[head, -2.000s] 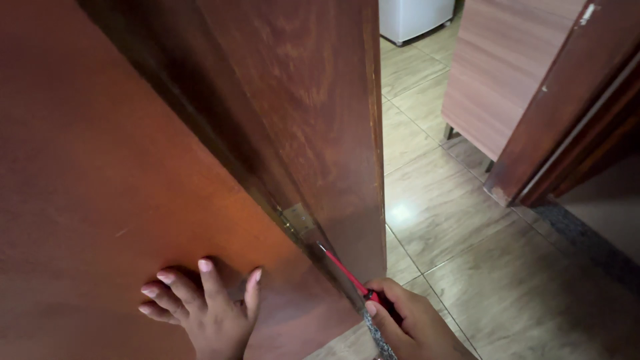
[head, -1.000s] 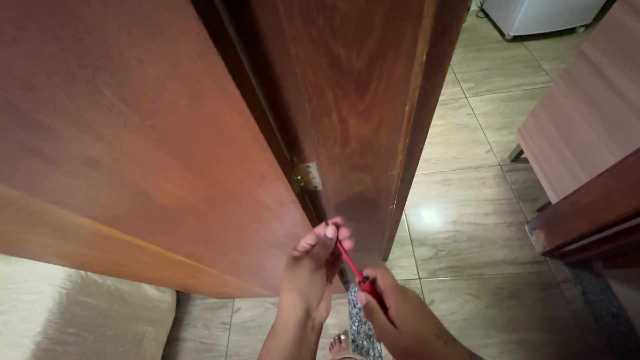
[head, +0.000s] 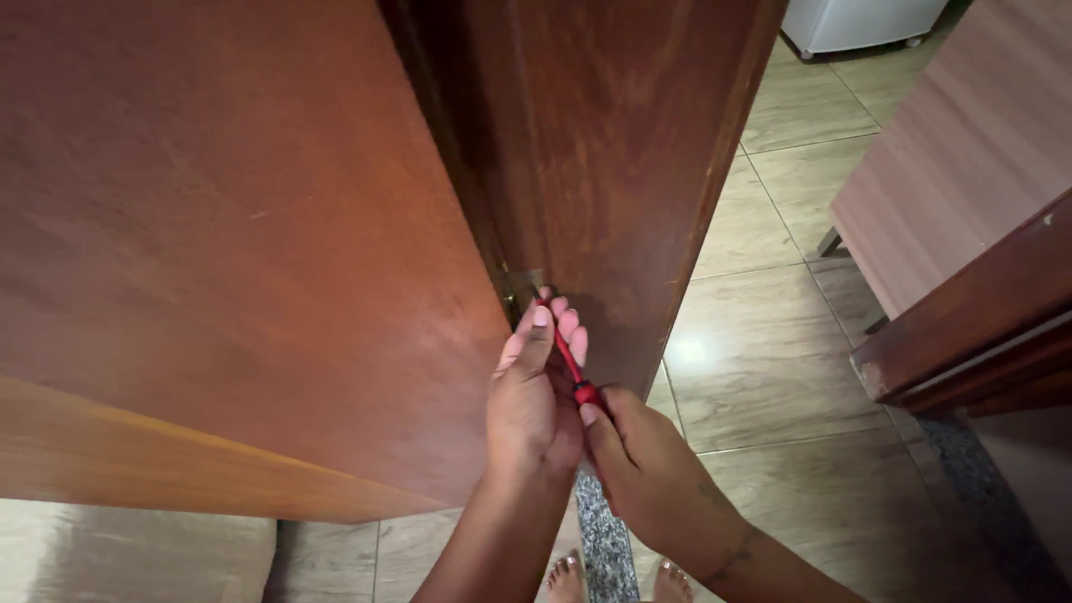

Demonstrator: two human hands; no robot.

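My right hand (head: 636,452) is closed around the handle of a red screwdriver (head: 570,358), whose shaft slants up and to the left. With thumb and fingers my left hand (head: 536,377) pinches the shaft near its tip. The tip points at a metal hinge (head: 528,280) on the wooden door frame (head: 628,167), beside the edge of the reddish-brown wooden door (head: 276,226). Fingers partly cover the hinge, so whether the tip sits in a screw cannot be told.
A stone threshold (head: 605,528) runs between my bare feet on the tiled floor (head: 779,360). To the right stand a wood-look panel on legs (head: 955,159) and another frame post (head: 971,310). A white appliance (head: 871,21) is at the top, a pale covered surface (head: 151,548) at lower left.
My left hand was flat on the door two seconds ago; it now holds the screwdriver's shaft. Since one second ago, both hands have come up closer to the hinge.
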